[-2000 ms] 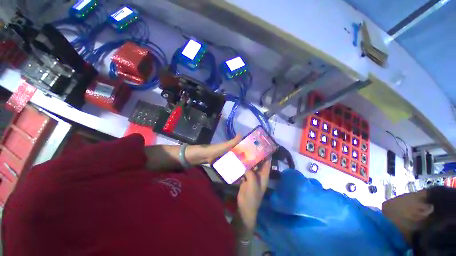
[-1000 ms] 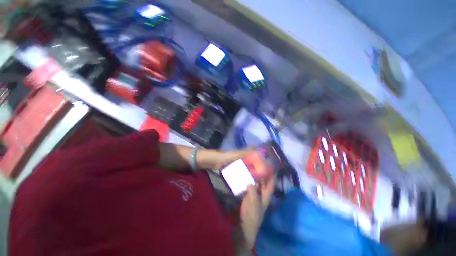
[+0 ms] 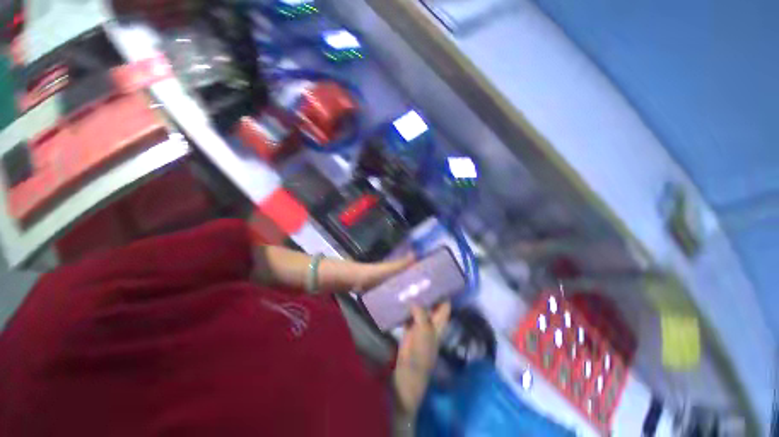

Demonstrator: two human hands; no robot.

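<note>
A smartphone (image 3: 412, 288) with a greyish-pink screen and a small white mark in its middle is held tilted in front of me. My left hand (image 3: 369, 273), with a pale bracelet at the wrist, holds its upper left edge. My right hand (image 3: 418, 340) is at its lower edge, with fingertips over the screen side. The fingers behind the phone are hidden. The frame is blurred.
Behind the phone are a fixture with a red clamp handle (image 3: 357, 210), red blocks (image 3: 326, 113), blue cables and lit display units (image 3: 410, 125). A red grid tray (image 3: 574, 354) lies at right, a red tray (image 3: 90, 154) at left. A blue-clothed person (image 3: 483, 405) is beside me.
The view has turned, so the bench shifts down and right and more of the left red tray shows. The screen changed from a bright white and red picture to plain greyish pink. Both hands remain on the phone.
</note>
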